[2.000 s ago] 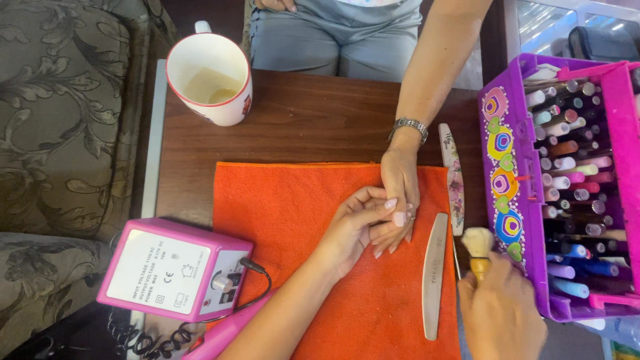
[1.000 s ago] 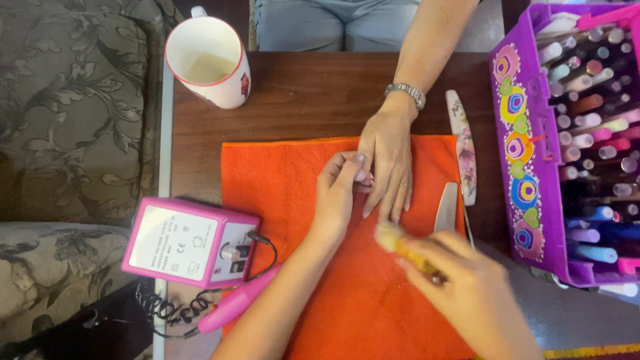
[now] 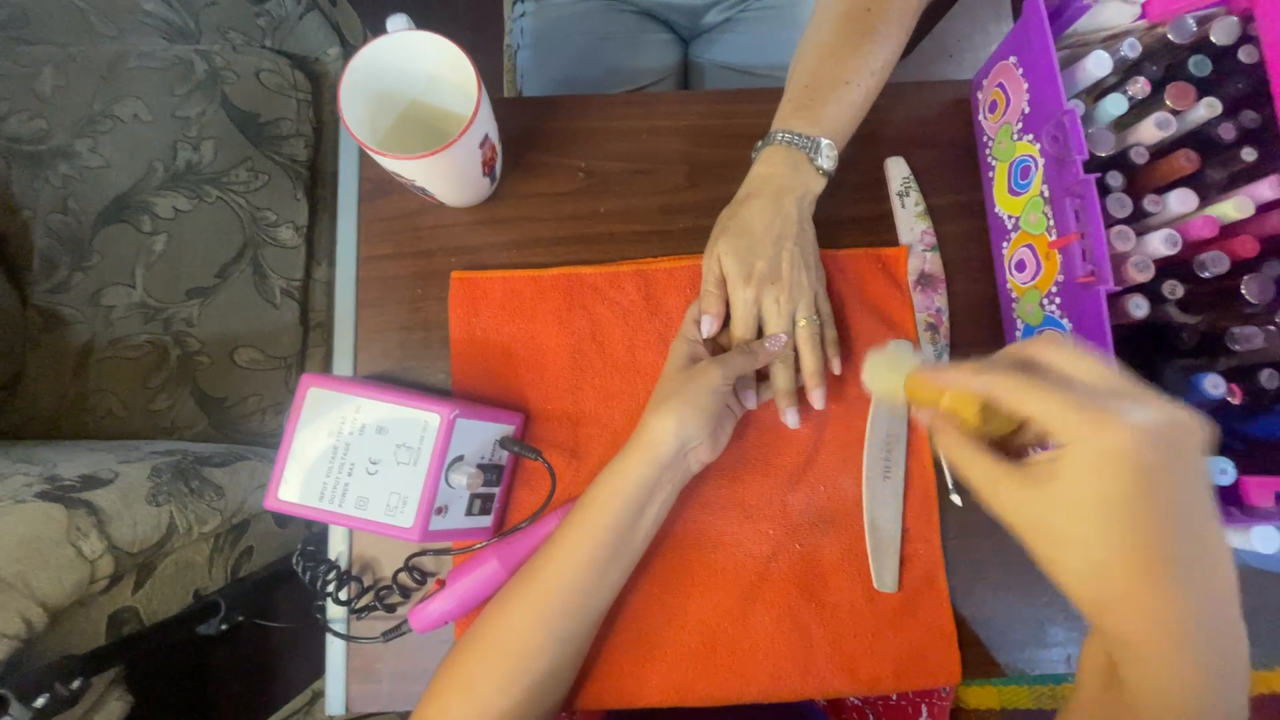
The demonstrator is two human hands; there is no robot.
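My left hand (image 3: 705,385) holds the fingers of another person's hand (image 3: 770,270), which lies palm down over the orange towel (image 3: 760,580) and wears a ring and a metal wristwatch (image 3: 800,150). At the right, my right hand (image 3: 1060,430), somewhat blurred, grips the yellowish handle of a small soft brush (image 3: 890,372). The brush's pale bristles point left, over the upper end of a grey nail file (image 3: 886,500) on the towel. A floral nail file (image 3: 925,250) lies along the towel's right edge. Part of a thin metal tool (image 3: 950,480) shows beside my right hand.
A white mug (image 3: 425,120) with a red rim stands at the upper left. Below it are a pink nail drill's control box (image 3: 395,460) and its pink handpiece (image 3: 485,570) with coiled cable. A purple case (image 3: 1050,200) full of nail polish bottles stands at the right.
My right hand with the brush has moved right, away from the other person's fingers. That person's hand lies flatter than two seconds ago, and my left hand now reaches under its fingers.
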